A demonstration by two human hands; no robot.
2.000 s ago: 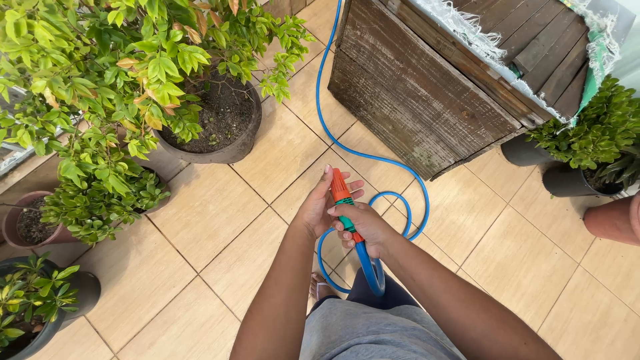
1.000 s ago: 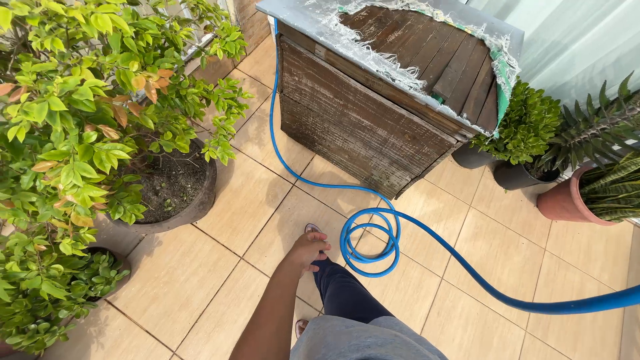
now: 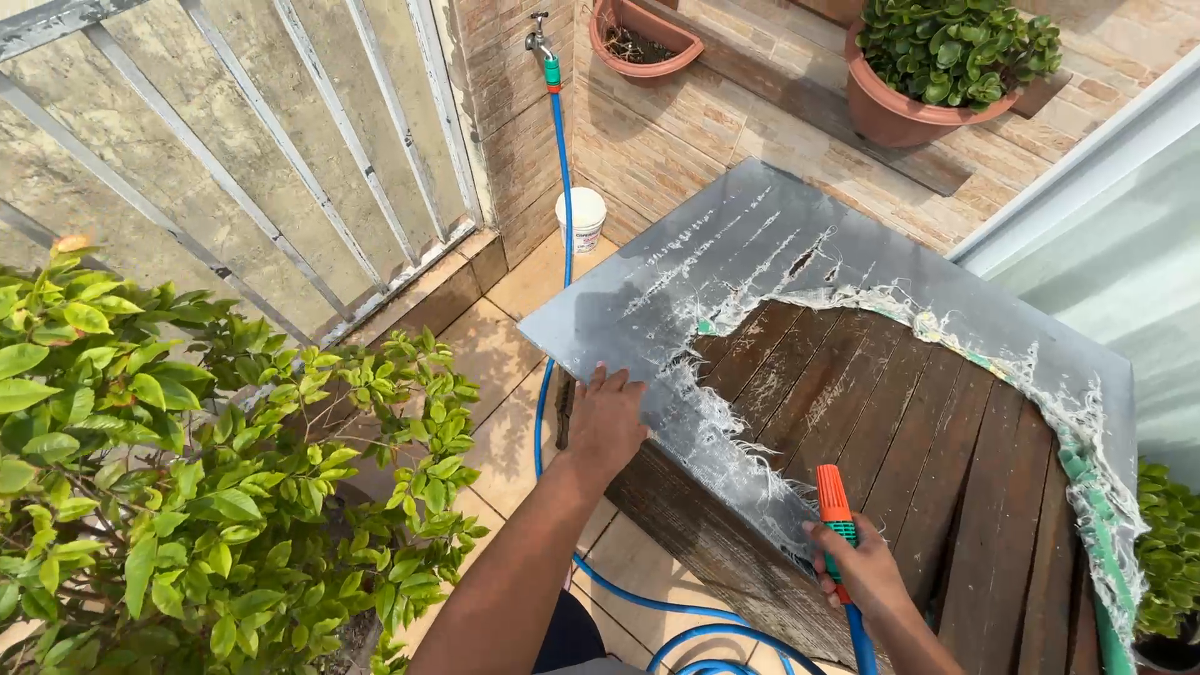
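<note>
My left hand [image 3: 605, 422] rests flat on the near left edge of a torn grey cover [image 3: 600, 323] over a wooden box with a dark slatted top [image 3: 872, 403]. In my right hand [image 3: 858, 562] is an orange and green hose nozzle [image 3: 834, 511], upright above the cover's frayed edge. The blue garden hose [image 3: 566, 169] runs from a wall tap [image 3: 538, 42] down past the box's left corner, then coils on the floor at the bottom. Whether water flows from the nozzle cannot be seen.
A leafy bush [image 3: 187, 506] fills the lower left. Beyond it stands a metal railing [image 3: 234, 159]. A white bucket [image 3: 583, 220] sits in the corner. On the wall are a terracotta planter [image 3: 645, 47] and a potted succulent [image 3: 923, 103]. A pale curtain [image 3: 1087, 281] hangs at right.
My left hand now touches the grey cover; one second ago it was in the air over the floor. My right hand, out of view then, shows with the nozzle. The view has swung up toward the tap.
</note>
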